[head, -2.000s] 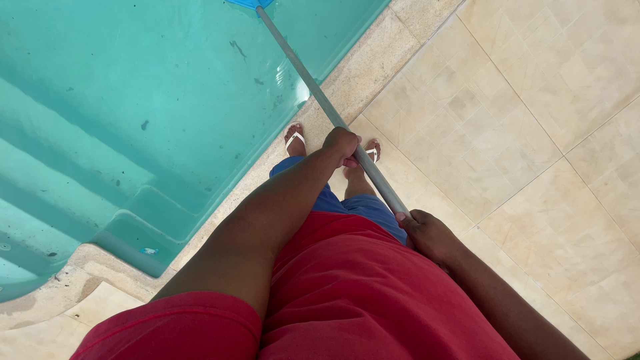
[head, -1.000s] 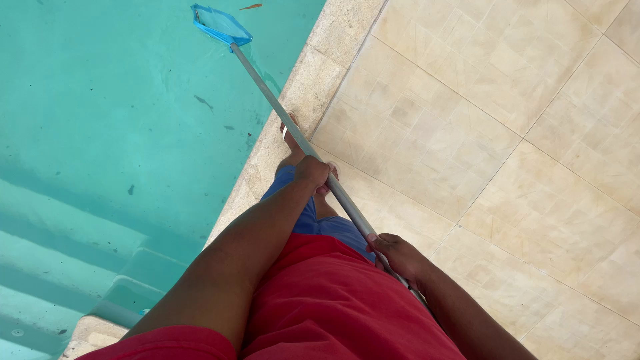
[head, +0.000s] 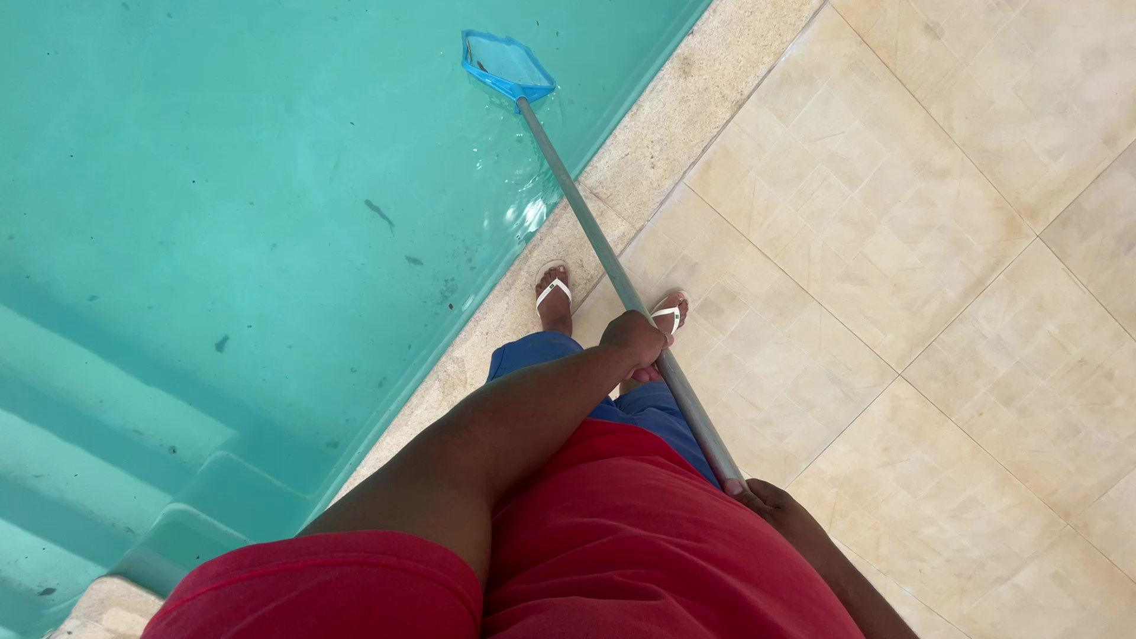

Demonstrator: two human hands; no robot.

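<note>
My left hand point(head: 636, 344) is closed around the middle of a long grey metal pole point(head: 588, 222), in front of my blue shorts. Lower down, at my right side, my right hand point(head: 759, 499) grips the same pole near its visible lower end; the red shirt hides part of it. At the far end of the pole a blue skimmer net point(head: 508, 67) lies at the pool water's surface, with a small dark and brownish bit inside, perhaps a leaf.
Pool water point(head: 266, 177) with scattered dark debris fills the left. Submerged steps point(head: 106, 390) are at lower left. A stone coping point(head: 661, 115) borders the pool, my sandalled feet at its edge. Beige tiles point(head: 887, 222) pave the right.
Two seconds ago the net was partly out of view at the top; now it shows whole. An orange-brown leaf floated beside it one second ago. Both hands have kept hold of the pole.
</note>
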